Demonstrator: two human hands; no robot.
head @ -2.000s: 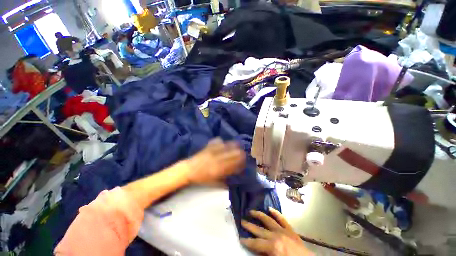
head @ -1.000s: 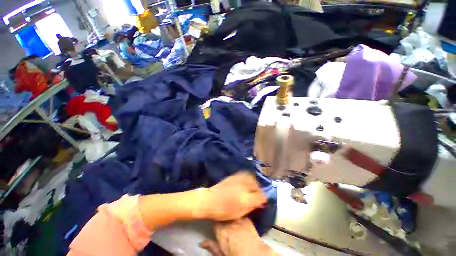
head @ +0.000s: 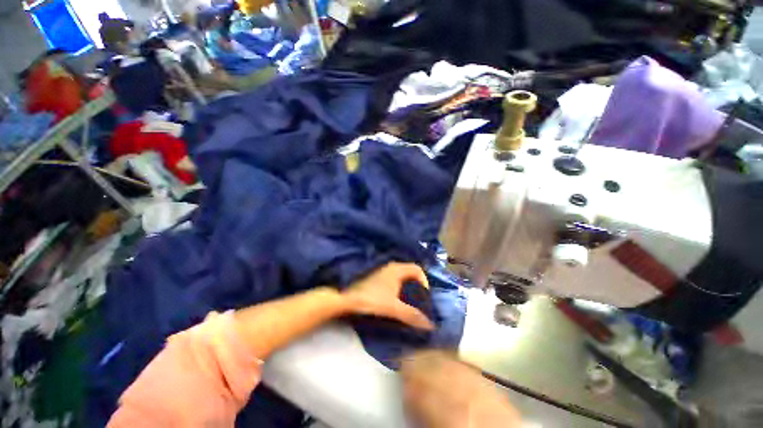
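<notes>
A navy garment lies heaped left of the white sewing machine head and runs toward the needle area. My left hand is on the cloth just left of the machine head, thumb and fingers pinching a navy fold. My right hand is blurred at the lower edge of the cloth, partly cut off by the bottom of the picture; whether it grips the cloth cannot be told. The needle and presser foot are hidden behind the machine head.
The white machine bed shows below the hands. A red-brown handled tool and a long dark shape lie right of the needle area. Purple cloth and a black pile are behind. A person is at the far left.
The view has shifted, so the machine sits further right and higher. My left hand has opened from a closed shape into a pinch, and my right hand has moved apart from it toward the right.
</notes>
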